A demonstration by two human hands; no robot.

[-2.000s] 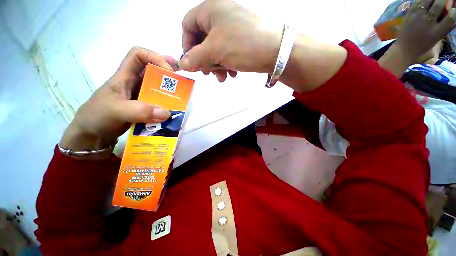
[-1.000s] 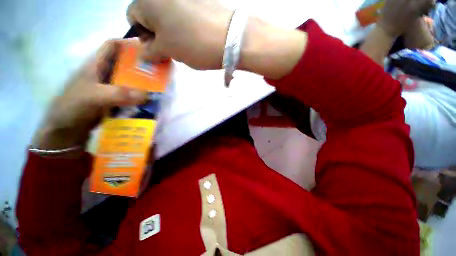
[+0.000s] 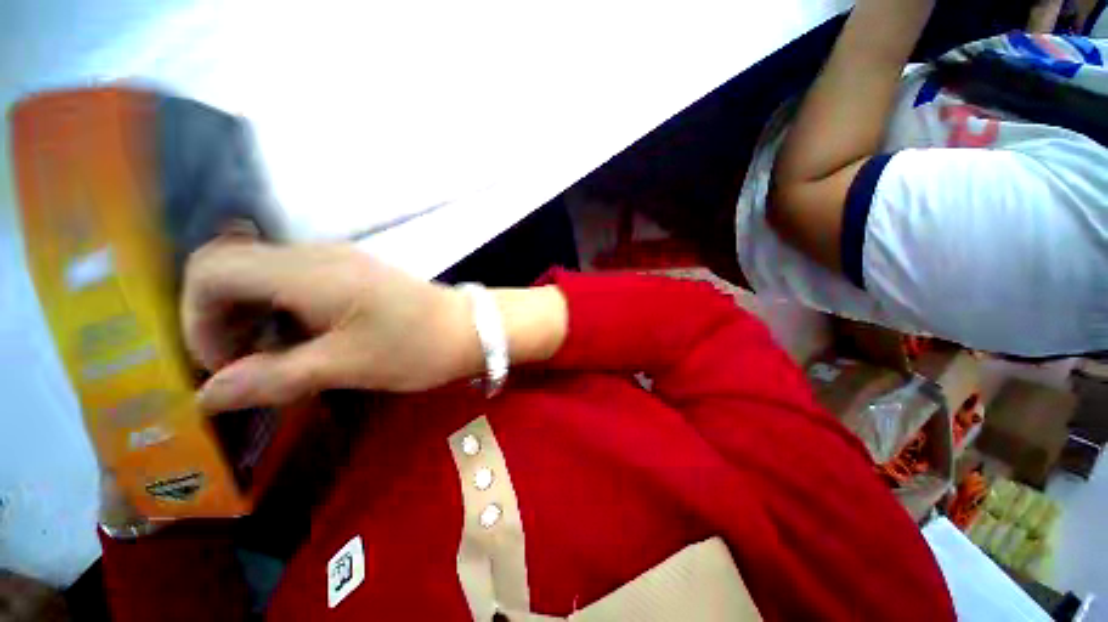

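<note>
A printed carton point(image 3: 103, 310), blurred, stands tilted at the left, close to the camera. Its orange-yellow narrow side and part of a dark wide face show. My right hand point(image 3: 316, 322) is in front of the carton's right part, fingers curled, the thumb tip at the edge of the orange side. Blur hides whether it grips the carton or holds something small. My left hand is hidden behind the carton; only a bit of wrist with a bracelet shows below it.
The white table point(image 3: 486, 97) spans the top, its dark edge running diagonally. Another person's arm point(image 3: 838, 146) and white sleeve are at the upper right. Below them, open brown cartons point(image 3: 1021, 419) hold orange items beside a clear plastic bag point(image 3: 897, 419).
The carton has moved left and looks larger, with a dark wide face now showing. My right hand has moved down and left, in front of it. The view has shifted right, showing more floor stock.
</note>
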